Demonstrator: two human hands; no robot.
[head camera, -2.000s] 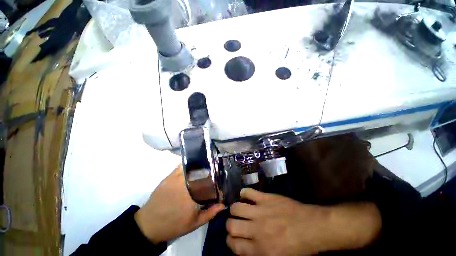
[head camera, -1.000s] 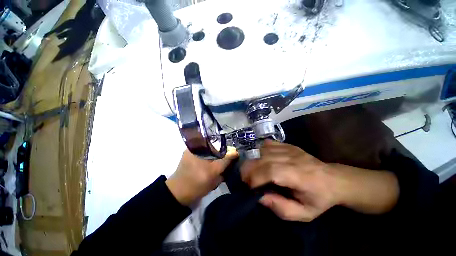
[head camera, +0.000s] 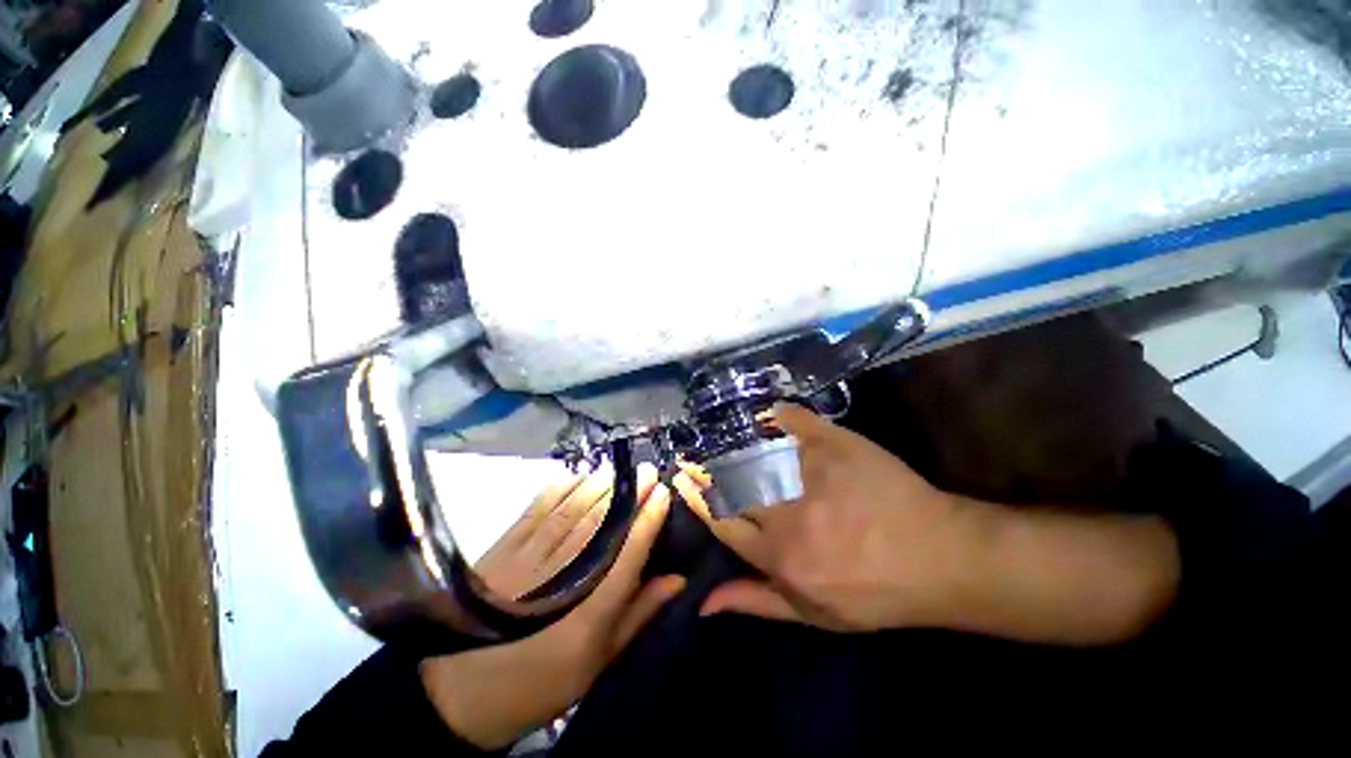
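The white sewing machine head fills the upper middle, with a shiny curved guard at its left end. Black cloth lies under the needle area, between my hands. Brown cloth shows right of it, under the arm. My left hand is partly behind the guard, its fingers stretched out flat left of the needle area and its thumb by the black cloth; its grip is unclear. My right hand holds the black cloth, fingertips beside the metal tension parts. The needle is hidden.
A grey post rises from the machine at upper left. Taped brown cardboard lies along the left side of the white table. A thin dark rod is at the right, below the blue stripe.
The camera view has moved closer, and the guard looks larger and further left. My left fingers are now stretched out beside the needle area. My right hand stays at the black cloth, with its thumb closer in.
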